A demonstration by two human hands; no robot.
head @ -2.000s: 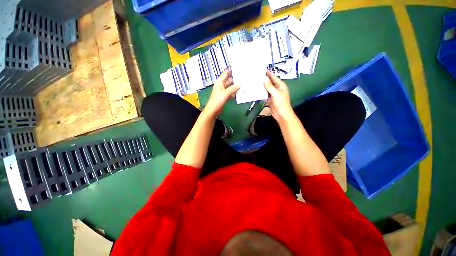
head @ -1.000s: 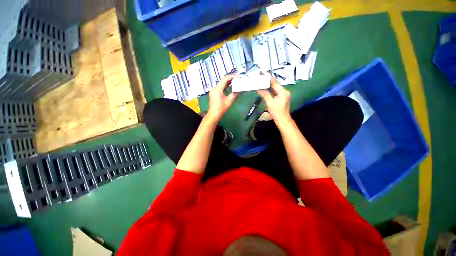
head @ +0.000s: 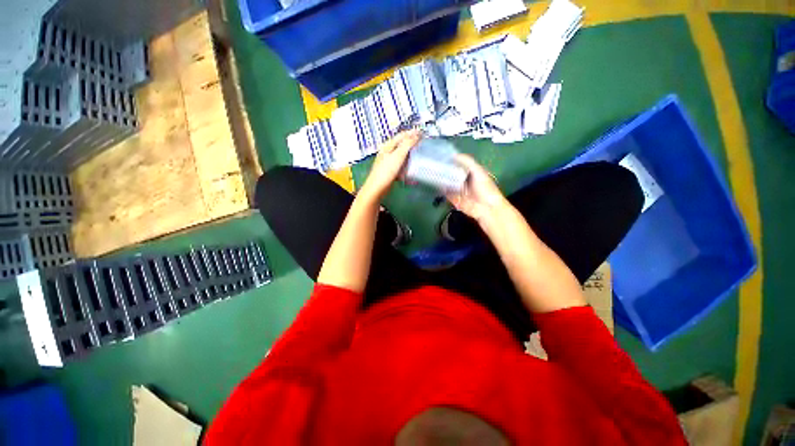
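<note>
A pale silver-grey sheet-metal housing [head: 438,165], slightly blurred, is held tilted between both hands above the floor, in front of the feet. My left hand [head: 397,159] grips its left end. My right hand [head: 478,186] grips its right end. Beyond it, a leaning row of similar parts [head: 375,118] lies on the floor, with loose parts [head: 539,52] at its right end. A long nested stack of parts [head: 148,294] with dark slots lies on the floor at the left.
Stepped stacks [head: 65,100] stand on a wooden pallet [head: 161,165] at the left. A blue tote [head: 349,43] stands beyond the row. Another blue tote [head: 680,261], beside the right leg, holds a pale part [head: 643,180]. Cardboard [head: 163,420] lies at lower left.
The held housing was broad face up, then showed a narrow side, and is now turned at a slant. Both hands have stayed on it. The dark thin tool near the shoes is now mostly hidden.
</note>
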